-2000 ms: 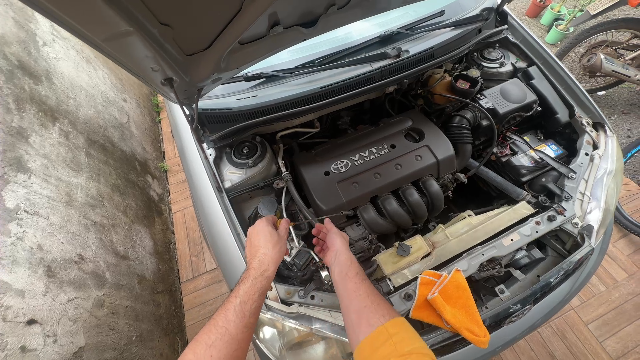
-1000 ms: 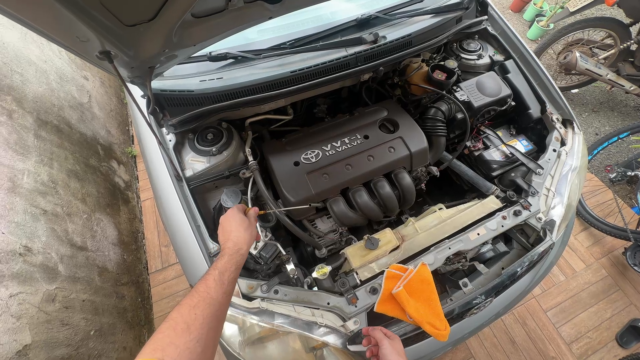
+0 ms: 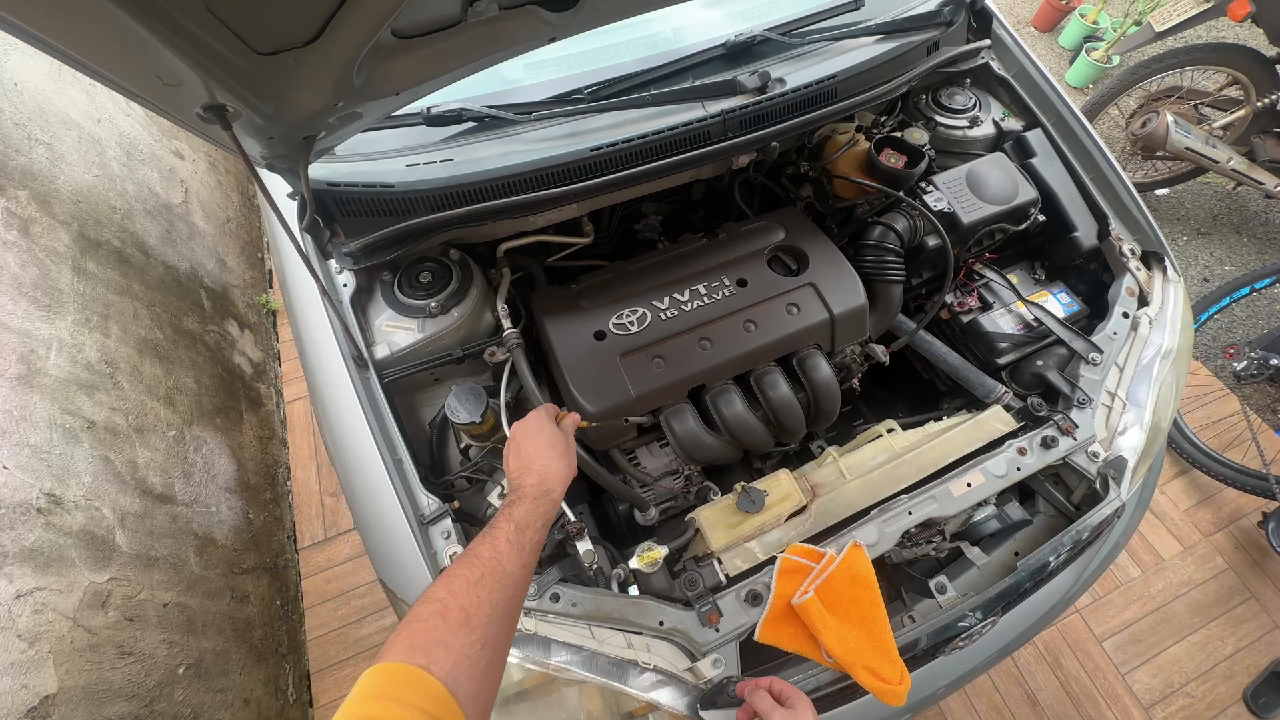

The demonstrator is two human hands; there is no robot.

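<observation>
My left hand (image 3: 540,452) is closed over the left side of the engine bay, with the yellow end of a thin dipstick-like rod (image 3: 585,423) in its fingers. The rod points right, beside the lower left corner of the dark plastic engine cover (image 3: 720,345). At the bottom edge, my right hand (image 3: 772,698) is partly cut off; its fingertips meet a small dark object (image 3: 722,692) by the front bumper, and whether they grip it is unclear. Just above and right of that hand, a folded orange cloth (image 3: 835,615) hangs over the car's front edge.
The raised hood (image 3: 330,60) and its thin prop rod (image 3: 290,240) are at the upper left. A radiator cap (image 3: 648,556), a beige reservoir (image 3: 735,515) and a battery (image 3: 1020,310) sit in the bay. A rough wall (image 3: 130,400) stands left; a bicycle wheel (image 3: 1200,440) is at right.
My right hand has moved from beside my left hand down to the front of the car. The rod, seen long beside my left hand one second ago, now shows as a shorter length.
</observation>
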